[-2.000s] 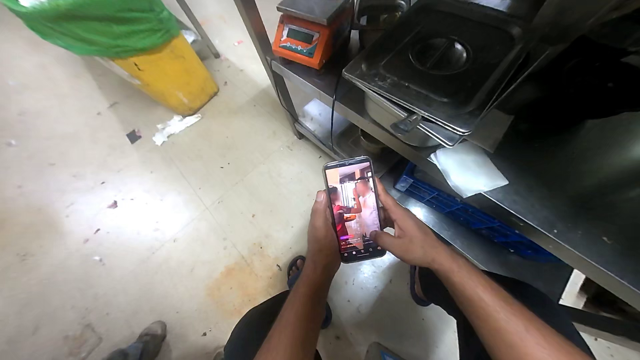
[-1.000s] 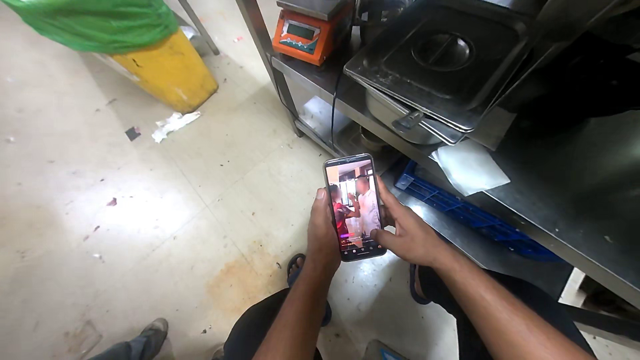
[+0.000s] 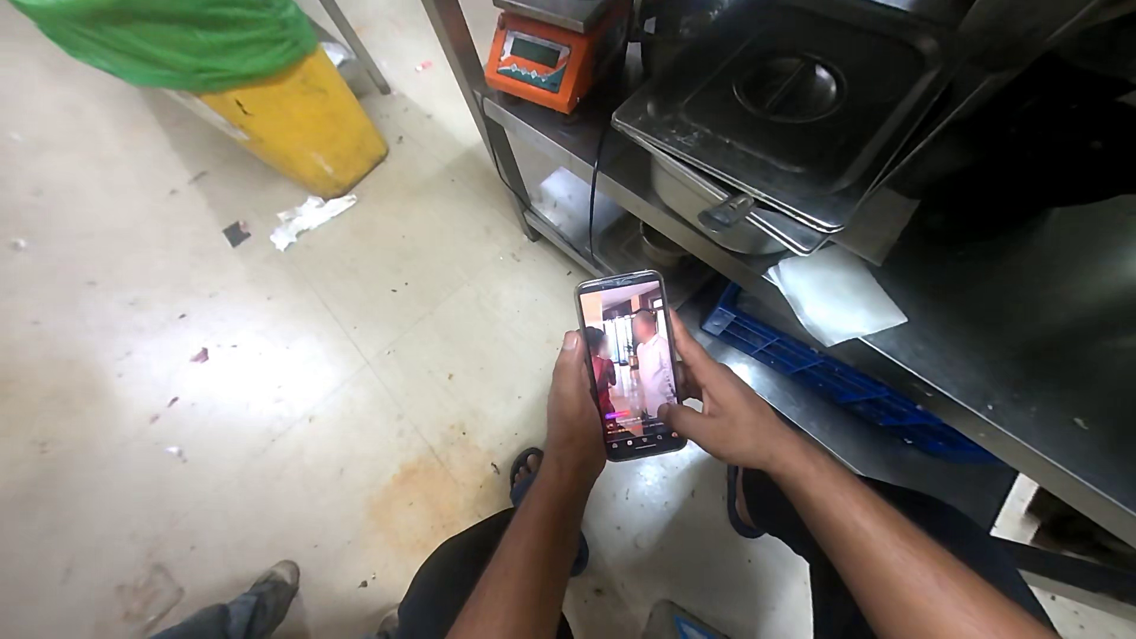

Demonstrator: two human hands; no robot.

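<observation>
Both of my hands hold a smartphone [image 3: 632, 364] upright at the middle of the head view, above the floor between my knees. My left hand [image 3: 575, 399] grips its left edge, with the thumb along the side. Around the right edge wraps my right hand [image 3: 723, 399], its thumb at the lower right of the lit screen. The screen shows a picture of two people facing each other. The phone covers most of my fingers behind it.
At the right, a steel table [image 3: 994, 355] bears lidded steel pans [image 3: 799, 98], white paper sheets [image 3: 839, 293] and an orange digital scale [image 3: 541, 62]. A blue plastic crate [image 3: 834, 373] lies beneath. A yellow bin [image 3: 311, 124] with a green liner stands upper left. Another person's shoe [image 3: 282, 575] shows lower left.
The picture on the phone screen has changed. At the lower left, the other person's foot and leg have shifted a little to the right. My hands keep the same hold on the phone.
</observation>
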